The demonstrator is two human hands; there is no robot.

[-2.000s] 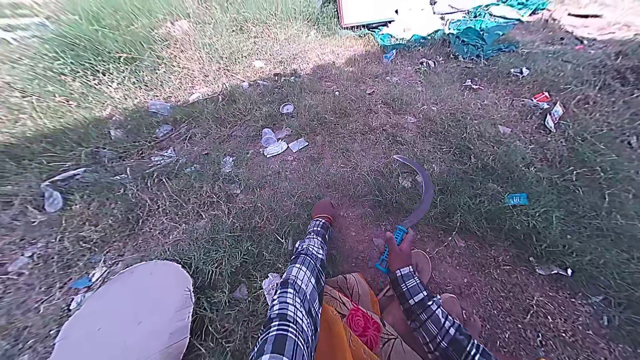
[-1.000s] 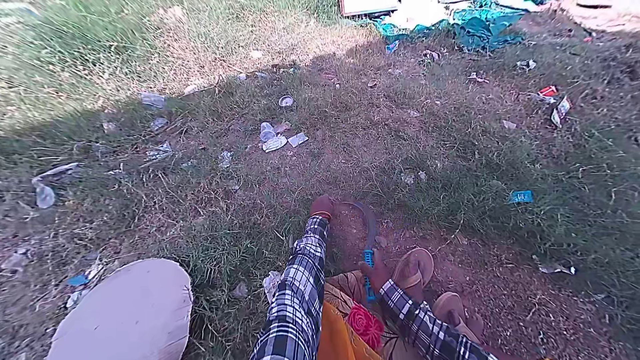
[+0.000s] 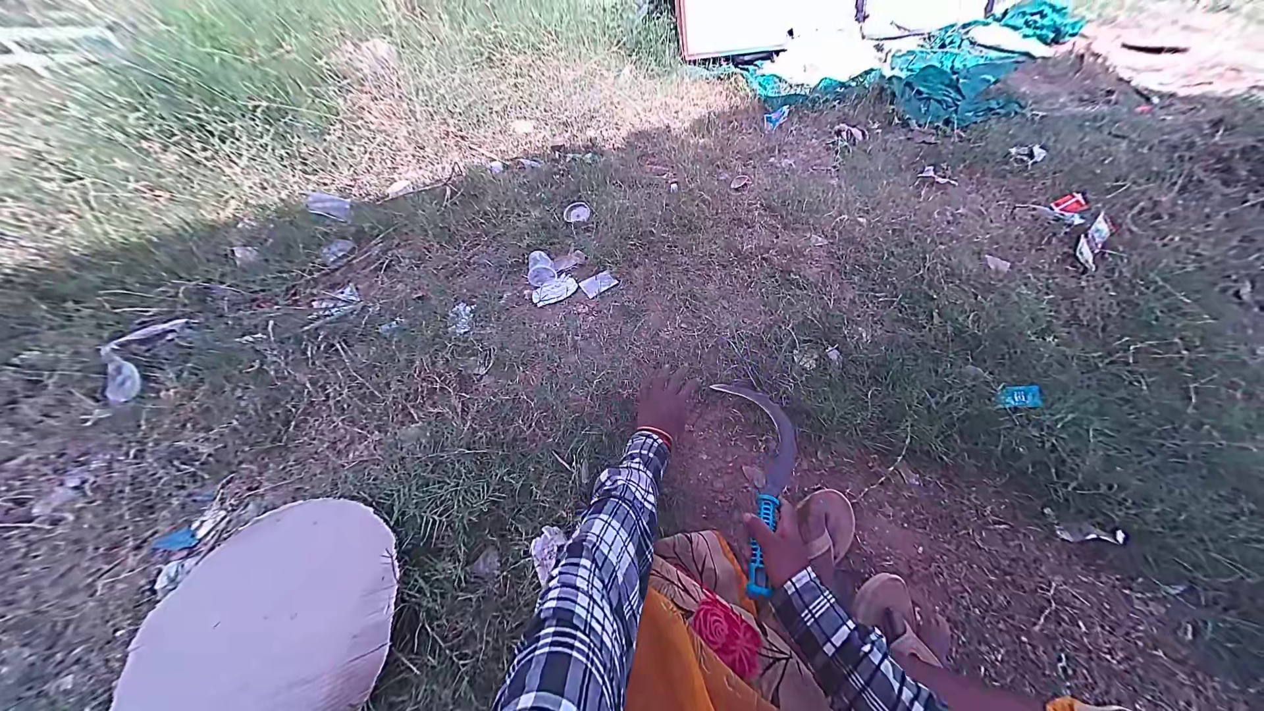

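A sickle [image 3: 782,444] with a curved metal blade and a blue handle is in my right hand [image 3: 780,545], its tip pointing left and away from me. My left hand [image 3: 666,403] reaches down to the short grass [image 3: 632,346], fingers spread, just left of the blade tip. Whether any grass lies between those fingers cannot be told. A red band circles my left wrist, and both sleeves are checked. Bare reddish soil [image 3: 716,464] shows between the two hands.
A pale rounded board [image 3: 267,612] lies at lower left. My sandals [image 3: 828,523] are right of the sickle. A plastic cup [image 3: 540,269], wrappers and a blue packet [image 3: 1020,397] litter the grass. Green sheeting [image 3: 953,84] lies by a white panel [image 3: 736,28] at the top.
One second ago the blade was beside my left hand, which looked closed; now the blade stands apart to the right, and my left hand has moved slightly forward with its fingers spread.
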